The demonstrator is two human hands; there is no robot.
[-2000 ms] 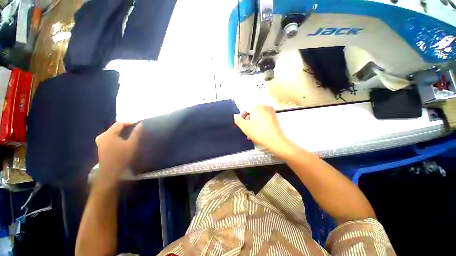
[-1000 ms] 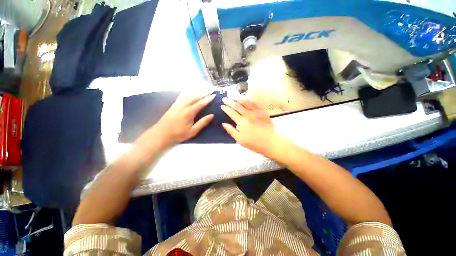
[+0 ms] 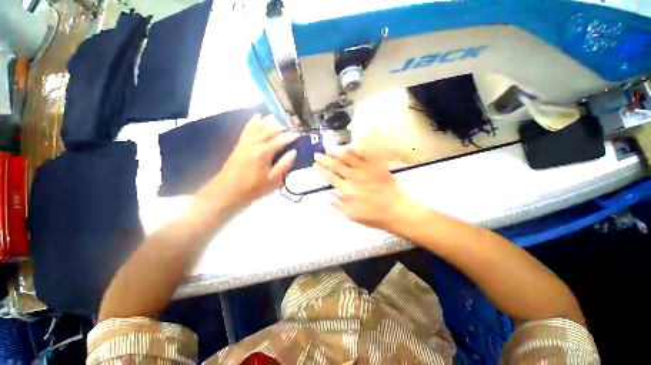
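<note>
A navy cut piece (image 3: 200,153) lies flat before the machine, its right end at the presser foot (image 3: 315,138) of the white and blue sewing machine (image 3: 442,53). My left hand (image 3: 257,160) rests on the cloth left of the foot, fingers spread. My right hand (image 3: 364,185) lies just right of and below the foot, its fingertips at the cloth's right end. Whether the needle is in the cloth is too small to tell. The outline of the needle plate shows between my hands.
Stacked navy cut pieces (image 3: 84,221) lie at the left, with smaller piles (image 3: 103,82) behind. A frayed black scrap (image 3: 451,107) lies under the machine arm. A black phone-like rectangle (image 3: 564,142) is at the right. A red box (image 3: 13,207) stands far left, a blue crate (image 3: 482,314) below the table.
The cut piece has moved from the table's front edge back to the presser foot and lies narrower. Both hands first shifted onto it near the foot; my right hand then moved slightly right and nearer me.
</note>
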